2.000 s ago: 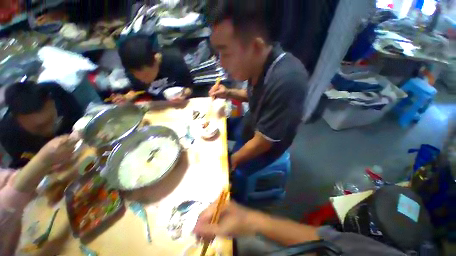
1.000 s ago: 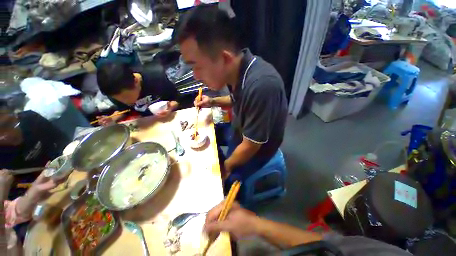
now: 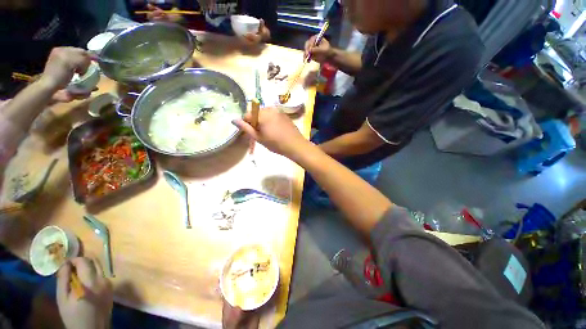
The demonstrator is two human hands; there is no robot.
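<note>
My right hand (image 3: 275, 130) is stretched over the table, closed around chopsticks (image 3: 255, 113), beside the right rim of the nearer metal pot (image 3: 144, 128). The pot holds milky white soup with dark bits. The chopstick tips are hard to make out. My rice bowl (image 3: 234, 290), with pale food and brownish bits, is at the near table edge. My left hand (image 3: 238, 317) is mostly cut off by the bottom edge; its fingers grip the bowl's near side.
A second pot (image 3: 108, 63) stands behind. A stir-fry tray (image 3: 78, 186), spoons (image 3: 180, 193) and scraps (image 3: 225, 220) lie on the table (image 3: 160, 257). People eat at the left, back and right; another person's hand (image 3: 85, 295) is lower left beside a bowl (image 3: 72, 243).
My right hand has moved from the near table edge forward to the nearer pot with the chopsticks. The view has tilted down, showing my bowl, my left fingers and another person's hand at lower left.
</note>
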